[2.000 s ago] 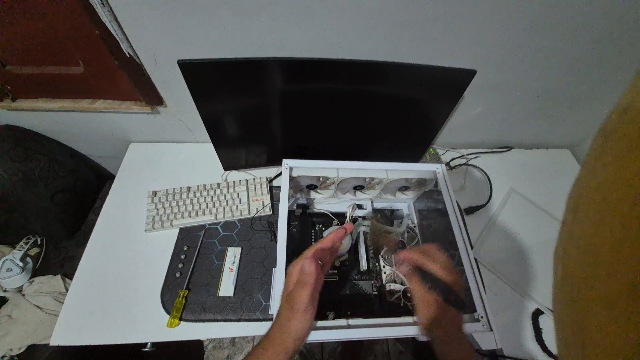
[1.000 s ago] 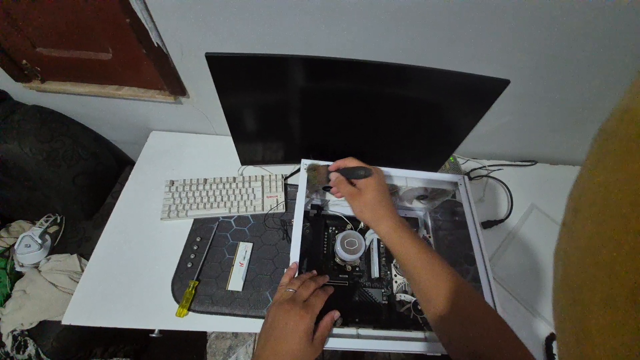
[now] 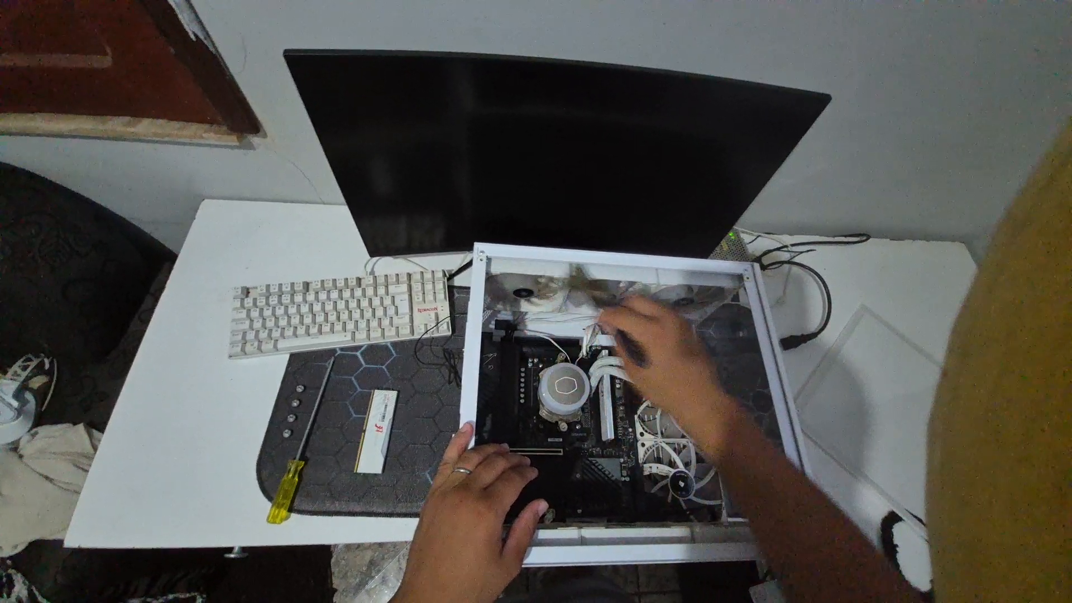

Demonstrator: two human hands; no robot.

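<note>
A white computer case (image 3: pixel 779 394) lies open on the desk, its motherboard, round CPU cooler block (image 3: pixel 564 389) and fans in view. My left hand (image 3: pixel 481 502), a ring on one finger, rests spread over the case's near left corner. Above the upper part of the case, my right hand (image 3: pixel 662 343) grips a dark-handled brush (image 3: pixel 630 347), blurred, with its bristles by the row of fans along the far side. White cables (image 3: pixel 610 367) run beside the cooler. One RAM stick (image 3: pixel 606 402) stands in its slot; a white RAM module (image 3: pixel 376 431) lies on the mat.
A white keyboard (image 3: pixel 339 314) and a screwdriver with a yellow handle (image 3: pixel 286 492) lie to the left, several screws (image 3: pixel 291 417) near the shaft. Behind the case stands a dark monitor (image 3: pixel 544 155). A clear panel (image 3: pixel 871 410) and a black cable (image 3: pixel 825 297) are at the right.
My left hand went from over the case's interior to its near left corner. With the brush, my right hand moved up to the left end of the fans, then rightward along them.
</note>
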